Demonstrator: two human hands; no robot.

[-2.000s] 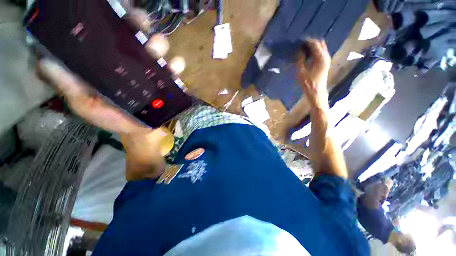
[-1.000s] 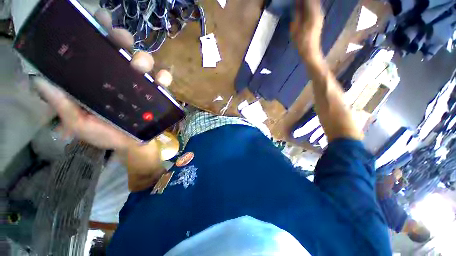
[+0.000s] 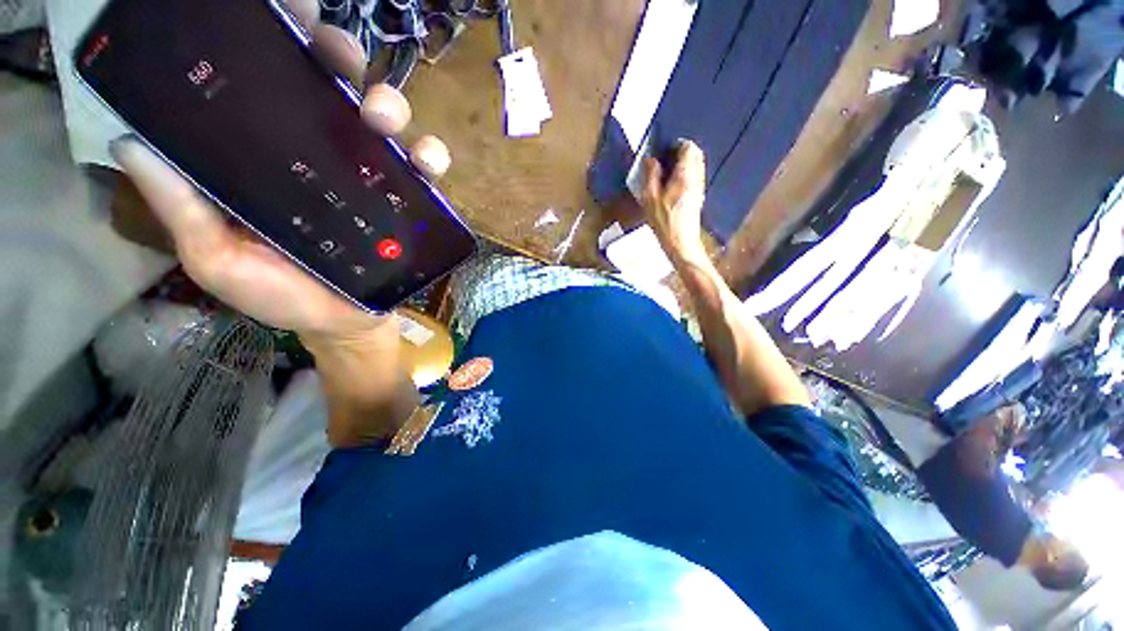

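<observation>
My left hand [image 3: 265,277] holds a black smartphone [image 3: 277,148], with its thumb along the near left edge and its fingertips round the far right edge. The phone shows a call screen with a red button. My right hand [image 3: 676,197] is over the near end of navy strips [image 3: 770,93], fingers curled. A small pale bit shows by its fingertips; whether it grips a strip is unclear. A white-faced strip [image 3: 653,68] lies along the left side of the navy ones.
White tickets [image 3: 524,96] lie left of the strips on the brown table [image 3: 468,148], below tangled ties [image 3: 413,31]. White curved pieces [image 3: 851,265] and a beige box [image 3: 934,212] lie right. A wire-guard fan [image 3: 154,481] is at lower left. Another person's arm [image 3: 986,487] shows at lower right.
My right hand has come back from the far part of the strips to their near left end. My left hand still holds the phone, which has shifted slightly right in the picture.
</observation>
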